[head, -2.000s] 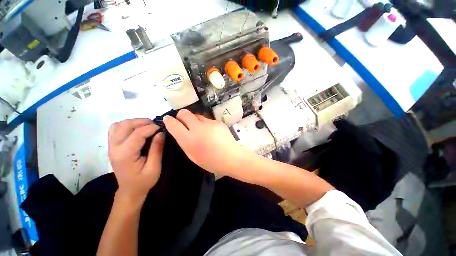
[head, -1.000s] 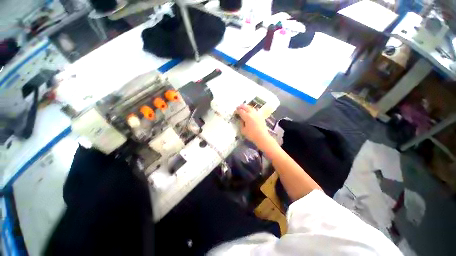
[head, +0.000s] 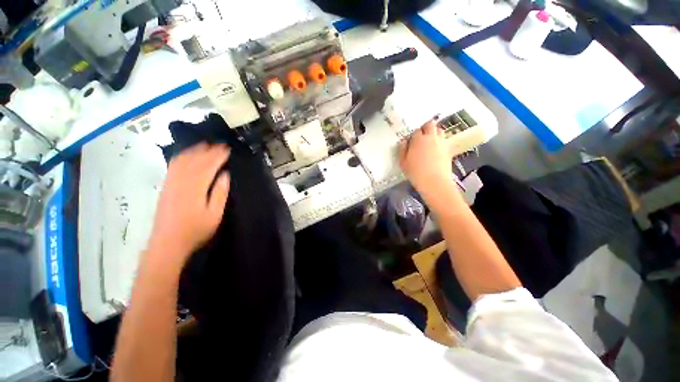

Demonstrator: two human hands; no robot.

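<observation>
My left hand (head: 192, 190) lies on the dark garment (head: 250, 246) left of the machine head; it is slightly blurred and I cannot tell if it grips the cloth. The garment hangs from the machine table over my lap. My right hand (head: 428, 155) is at the left end of the accessory tray (head: 471, 136), fingertips together at its edge; whether it holds something small is hidden. The off-white overlock machine (head: 230, 89) has orange knobs (head: 318, 72) and one cream knob. Its cloth plate (head: 328, 195) is exposed.
A black fabric heap (head: 522, 224) lies at the right beside the machine. A crumpled shiny bag (head: 405, 213) is under the bed, near wooden boards (head: 425, 280). Neighbouring blue-edged tables (head: 552, 82) stand at the right and back. Pale scraps lie on the floor at lower right.
Both hands were together on the fabric edge beside the machine; my right hand then moved right to the tray and remains there. My left hand is back in view on the garment. The view has swung right and back.
</observation>
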